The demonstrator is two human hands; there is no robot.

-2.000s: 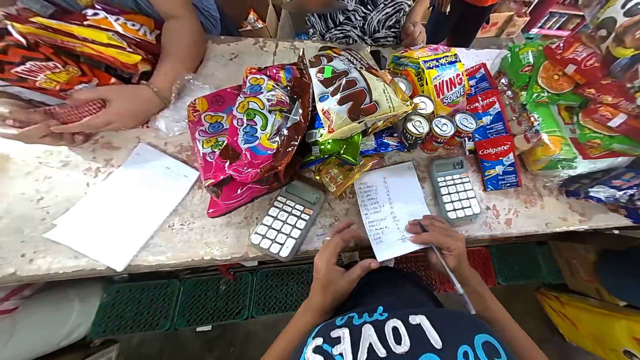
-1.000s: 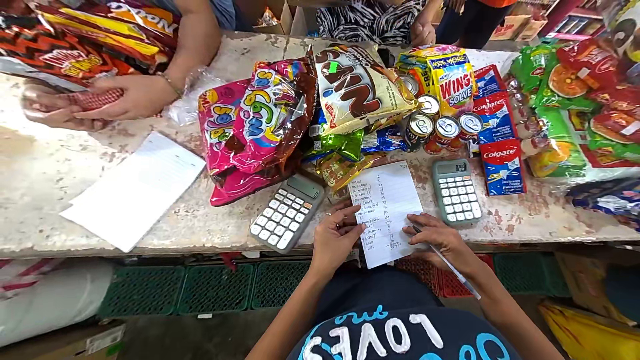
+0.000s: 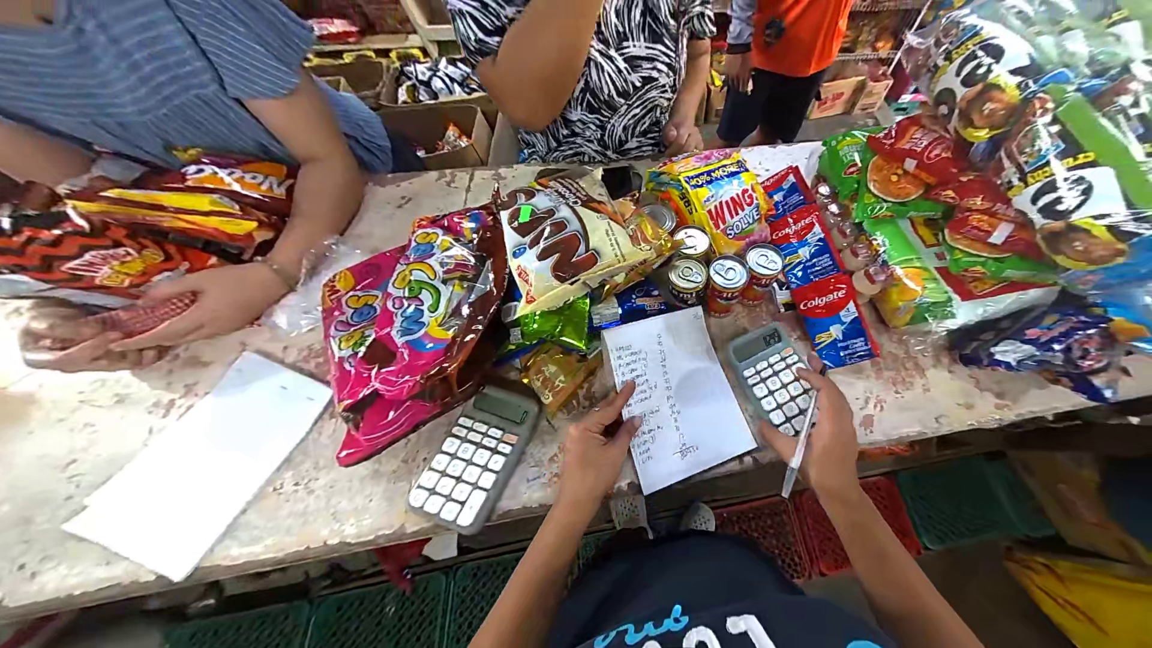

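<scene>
My left hand (image 3: pixel 598 450) pinches the left edge of a handwritten paper list (image 3: pixel 679 396) that lies on the worn counter. My right hand (image 3: pixel 823 441) grips the lower right of a small grey calculator (image 3: pixel 772 373), with a pen (image 3: pixel 799 445) held between its fingers. A second, larger calculator (image 3: pixel 472 457) lies left of my left hand. Above the list stand several cans (image 3: pixel 727 281), a Wings detergent pack (image 3: pixel 723 202) and Colgate boxes (image 3: pixel 832 319). Pink snack packs (image 3: pixel 405 333) and a cream-coloured snack bag (image 3: pixel 571 238) lie to the upper left.
Across the counter (image 3: pixel 360 504), a person's hands (image 3: pixel 153 324) hold reddish bundled items beside large snack bags (image 3: pixel 135 234). Two more people stand behind the goods. White paper sheets (image 3: pixel 202 468) lie at left. Plastic-wrapped packs (image 3: pixel 972 216) crowd the right side. Crates (image 3: pixel 378 612) sit below the counter.
My right hand has moved from the list's lower right edge to the small calculator and now holds it. My left hand stays at the list. The view has tilted up somewhat.
</scene>
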